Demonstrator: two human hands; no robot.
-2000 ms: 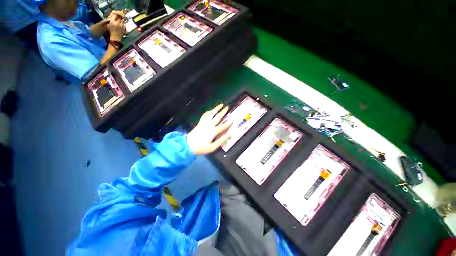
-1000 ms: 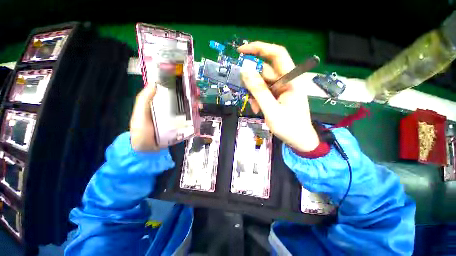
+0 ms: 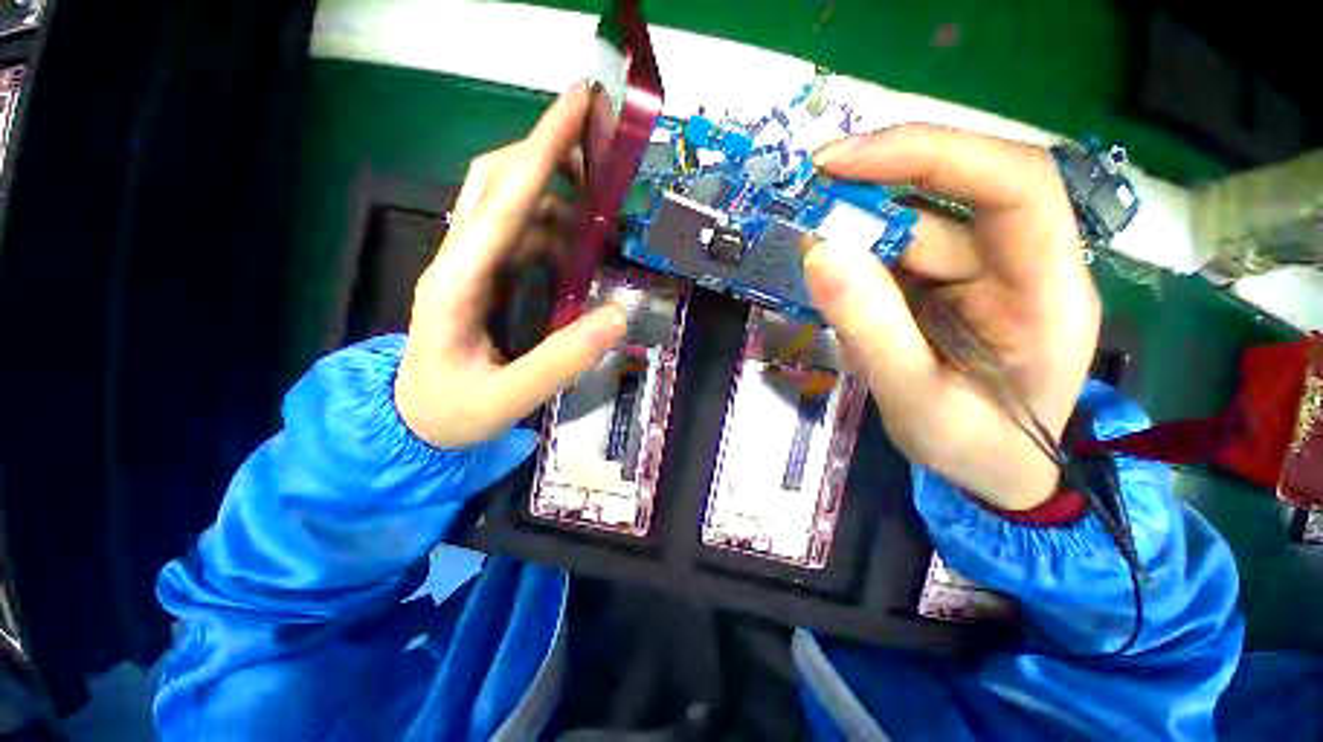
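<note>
My left hand (image 3: 501, 283) holds a phone mid-frame (image 3: 617, 152) tilted edge-on, its glossy dark red side showing. My right hand (image 3: 972, 290) grips a blue mainboard (image 3: 755, 261) with grey shields between thumb and index finger, just right of the mid-frame. A gap shows between the board's left end and the frame's edge. A long thin dark tool, perhaps tweezers, is blurred along my right palm (image 3: 987, 355). Below, the black foam tray (image 3: 697, 435) holds pink-rimmed phone frames (image 3: 791, 478).
Loose blue-white boards (image 3: 791, 123) lie behind the held board. A small dark module (image 3: 1098, 189) and a yellowish wrapped post (image 3: 1262, 225) are at upper right. A red parts bin (image 3: 1291, 420) is at the right edge. A white strip (image 3: 435, 44) crosses the bench.
The mid-frame has turned from face-on to edge-on and moved right and up. The mainboard, still in my right hand, appears larger and lower. The view has shifted closer to the tray.
</note>
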